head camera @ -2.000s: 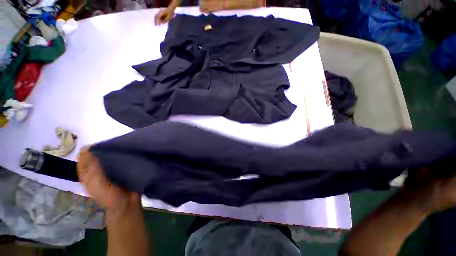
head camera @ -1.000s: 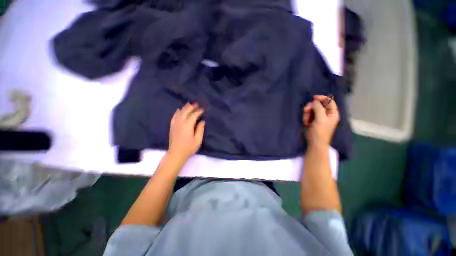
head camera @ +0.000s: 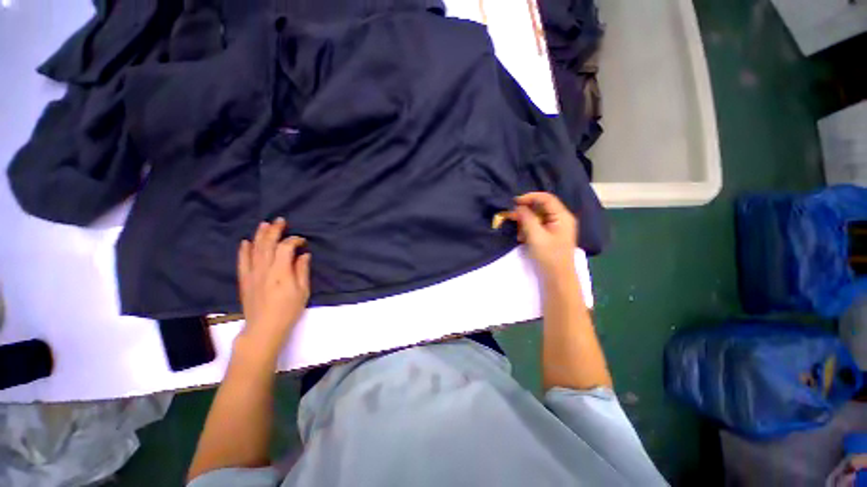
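Note:
A dark navy sleeveless garment [head camera: 380, 162] lies spread on the white table, its long curved hem towards me. My left hand [head camera: 274, 276] rests palm down on its lower left part, fingers slightly apart, with nothing seen in it. My right hand [head camera: 544, 228] is at the lower right part near the hem, thumb and fingers pinched. A small yellow-gold piece [head camera: 499, 220] shows at its fingertips; I cannot tell if it is a label or part of a tool. No snips can be made out.
Another dark garment [head camera: 71, 157] lies at upper left. A black phone [head camera: 186, 342] lies partly under the hem, and a black flask [head camera: 26, 362] at far left. A pale plastic bin [head camera: 656, 195] stands beyond the table's right edge. Blue plastic bags [head camera: 761, 376] lie on the green floor.
The garment was held stretched in the air by both hands, then was laid on the table. The view has since shifted to the right. Both hands remain on the cloth.

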